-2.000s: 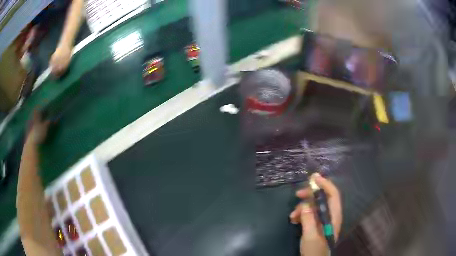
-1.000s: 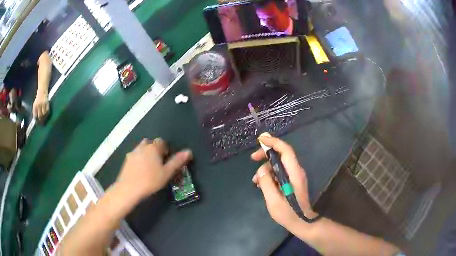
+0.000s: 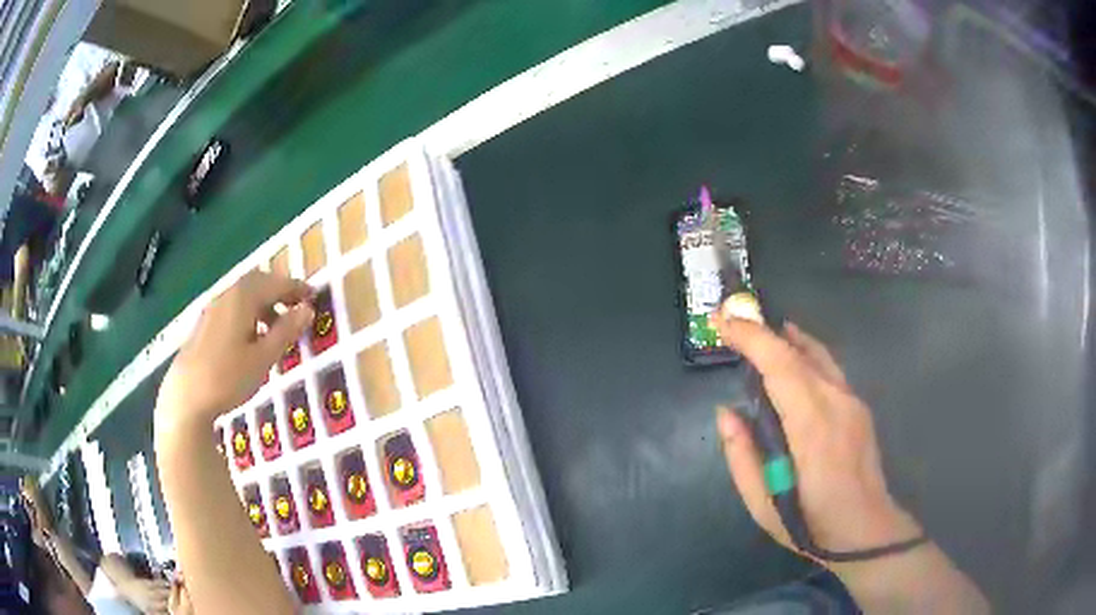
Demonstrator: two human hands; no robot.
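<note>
My right hand [image 3: 823, 439] holds the soldering iron [image 3: 769, 445]. Its purplish tip is over the upper part of the green circuit board [image 3: 700, 258], which sits in a black device housing [image 3: 695, 358] on the mat; contact cannot be told. My left hand [image 3: 234, 342] is over the white blister tray [image 3: 487, 348], fingertips at a red module [image 3: 322, 327] with a gold centre in one pocket. Whether the fingers grip it cannot be told. Several other modules lie in the lower and left pockets. Tan-bottomed pockets without modules show along the tray's top and right.
The green conveyor [image 3: 337, 90] with black housings [image 3: 207, 172] runs beyond the pale edge [image 3: 565, 82]. White lumps [image 3: 787, 57], a blurred red-sided tin [image 3: 868, 58] and solder bits [image 3: 895, 228] lie at the upper right. Other people's arms [image 3: 132, 586] show at the lower left.
The view has swung left, towards the tray. My left hand has left the housing and is now over the tray. The iron's tip has moved from the solder strands to over the board.
</note>
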